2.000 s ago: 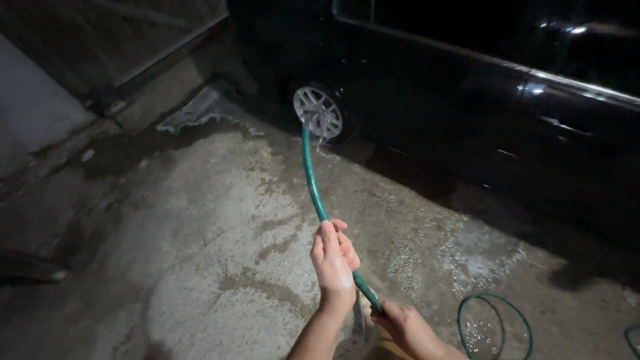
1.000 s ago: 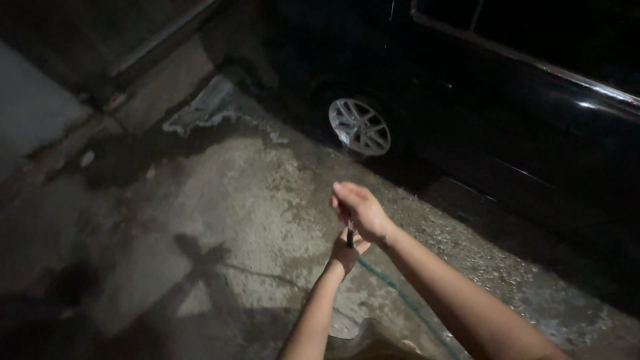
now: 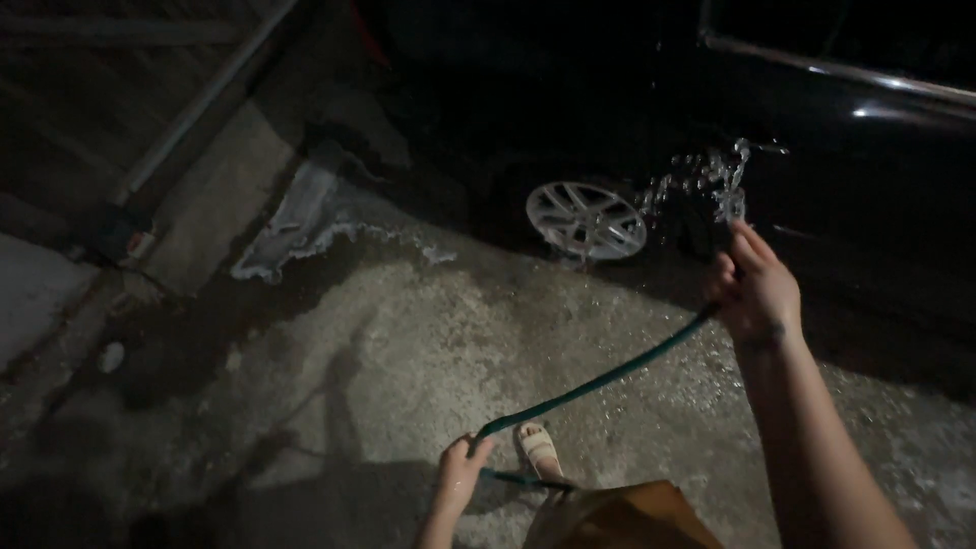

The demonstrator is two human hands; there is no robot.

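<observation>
A green garden hose (image 3: 602, 381) runs between my two hands. My right hand (image 3: 755, 286), raised at the right, grips it near its end, and water spurts up from the fingertips toward the dark car (image 3: 823, 183). Lower down near the centre, my left hand (image 3: 463, 465) is closed around a bend of the same hose, which continues below it toward my clothing. Up and left of my right hand is the car's silver alloy wheel (image 3: 585, 220), with water drops in the air beside it. The hose's very end is hidden by my right fingers.
Wet concrete ground (image 3: 427, 343) lies under me, with my sandalled foot (image 3: 537, 450) on it. Foamy water (image 3: 305, 221) spreads left of the wheel. A low wall (image 3: 221, 183) and a small pale object (image 3: 112, 357) are at the left.
My hands, close together a second ago, are now far apart, with my right hand up to the right and my left hand low. Water now sprays toward the car's side.
</observation>
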